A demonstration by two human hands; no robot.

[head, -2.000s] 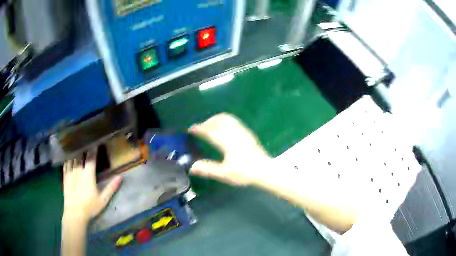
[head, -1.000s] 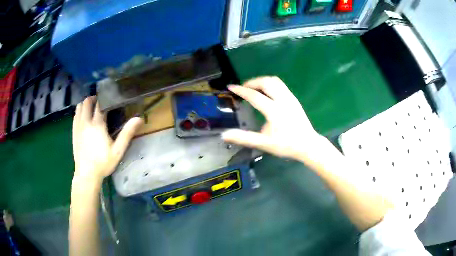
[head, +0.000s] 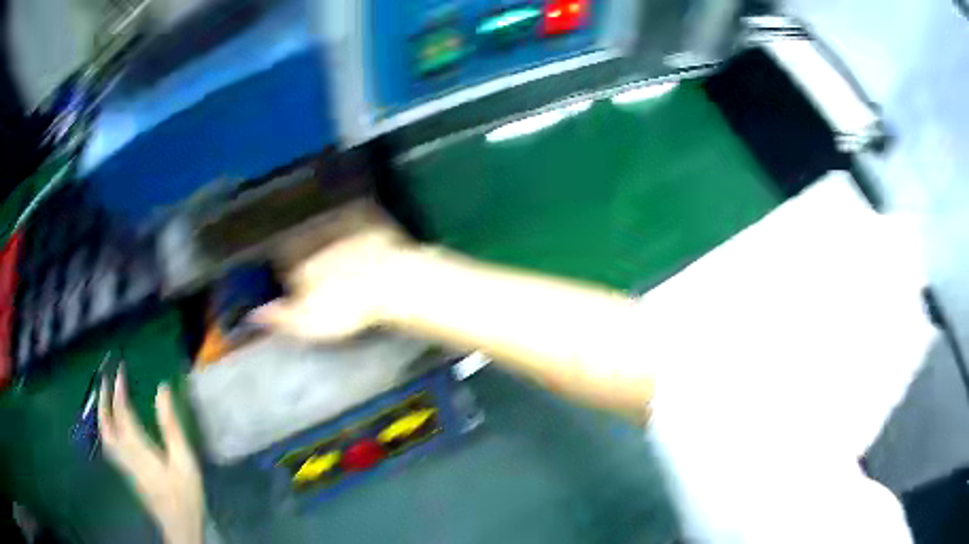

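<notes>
The view is blurred. A dark blue phone housing (head: 247,293) is at the left end of the press nest (head: 217,342), below the press head (head: 266,225). My right hand (head: 335,285) reaches across the nest with thumb and fingers at the housing's right side, hiding part of it. The silver base plate (head: 308,385) is in front, with a red button (head: 362,456) below it. My left hand (head: 151,457) is low at the left, away from the press, fingers spread. A thin dark-blue part (head: 89,417) is beside its fingertips; whether the hand holds it is unclear.
The blue press body (head: 223,128) stands above the press head. The control box (head: 478,58) is behind it. Black trays (head: 80,282) and a red tray edge (head: 9,308) are at the left. A white board (head: 792,319) and black mat (head: 776,122) are at the right.
My right hand has moved left across the nest, and the housing now shows at the nest's left end. My left hand has left the nest and moved down and left. The camera view has shifted.
</notes>
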